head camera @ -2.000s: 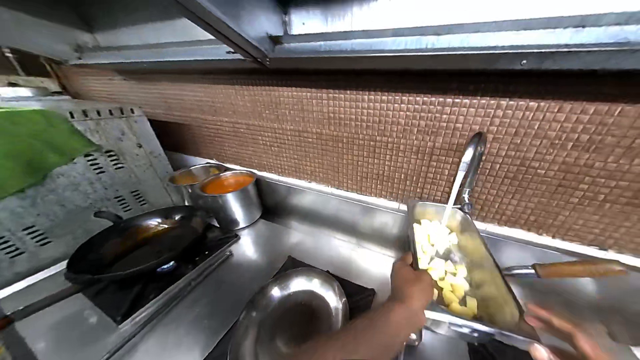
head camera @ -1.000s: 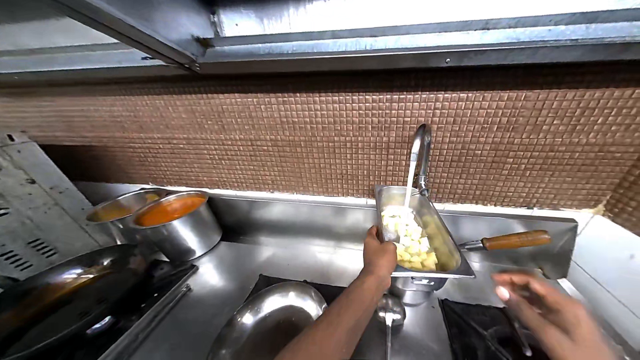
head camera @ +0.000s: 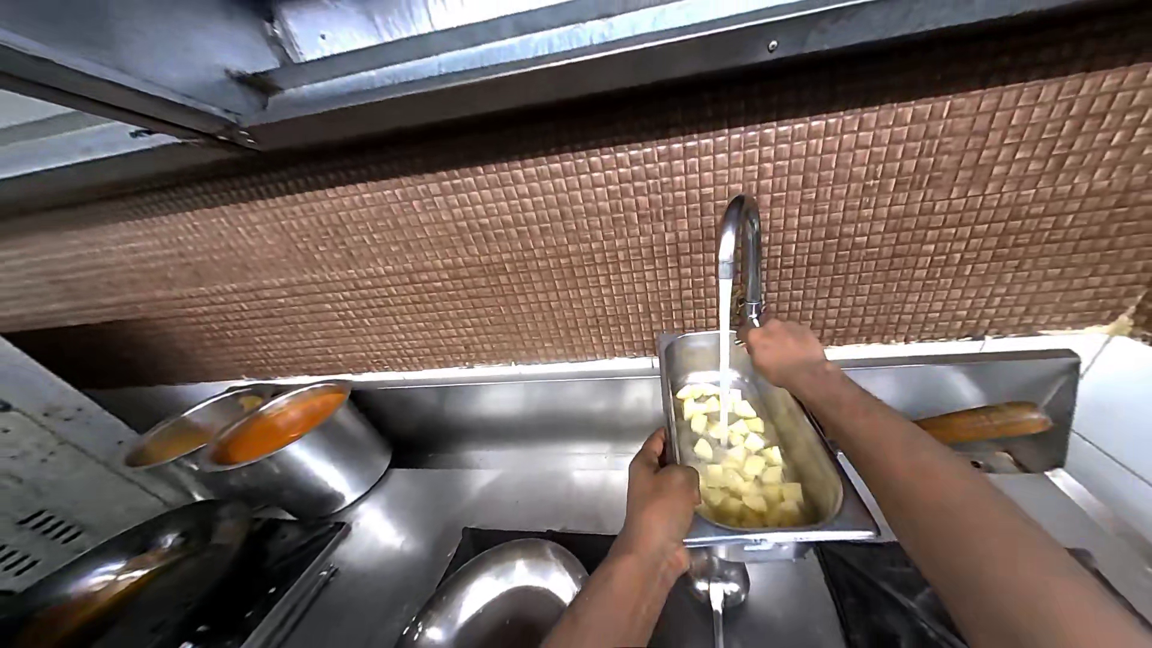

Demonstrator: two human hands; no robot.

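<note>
My left hand (head camera: 664, 495) grips the left rim of a rectangular stainless steel pan (head camera: 810, 441), tilted down towards me. Pale yellow cubes, apparently potato, lie in water inside it (head camera: 742, 472). A stream of water runs into the pan from a curved metal faucet (head camera: 740, 243). My right hand (head camera: 781, 349) is closed around the base of the faucet, where its valve is mostly hidden by the fingers. The right forearm passes over the pan's right side.
Two steel pots, one with orange sauce (head camera: 310, 468), stand at the left beside a dark wok (head camera: 117, 576). A steel bowl (head camera: 513, 585) and a ladle (head camera: 718, 580) are in front. A wooden handle (head camera: 985, 421) lies at the right. A metal shelf (head camera: 540, 99) hangs above.
My right hand has moved from the lower right, where it was free, to the base of the faucet and closed there. My left hand keeps its hold on the pan.
</note>
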